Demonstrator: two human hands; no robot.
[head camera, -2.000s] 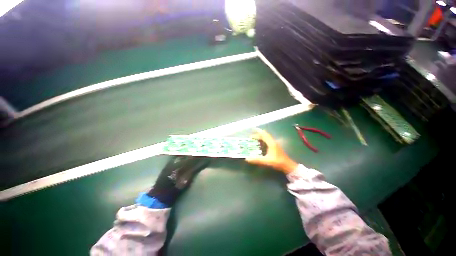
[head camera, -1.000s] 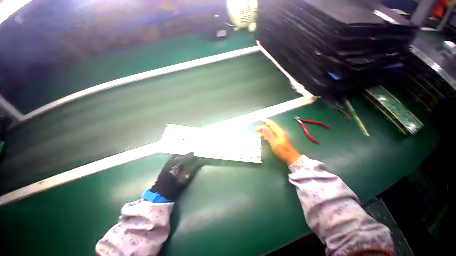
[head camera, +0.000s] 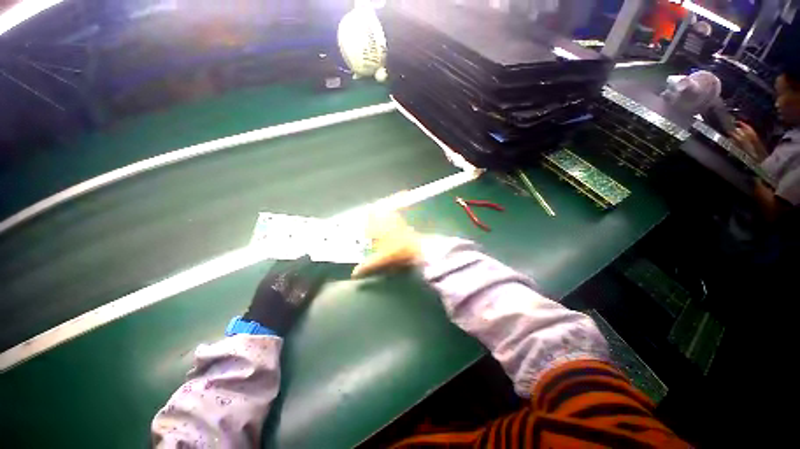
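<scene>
A PCB panel (head camera: 311, 238), washed white by glare, is held level over the near white conveyor rail. My left hand (head camera: 282, 294), in a black glove with a blue wrist band, holds it from below at its near left edge; the fingertips are hidden under the panel. My bare right hand (head camera: 390, 244) is blurred and grips the panel's right end, covering that end.
Red-handled pliers (head camera: 478, 213) lie open beside a thin pale strip (head camera: 537, 193). PCB panels (head camera: 589, 178) lie at the bench's right. Black trays (head camera: 500, 88) stand stacked behind. The conveyor belt (head camera: 219, 188) runs at left. A person (head camera: 785, 158) works at far right.
The view has turned right, showing another person and boards below the bench. The right hand has moved from beside the panel's right end onto it. The left hand still holds the panel.
</scene>
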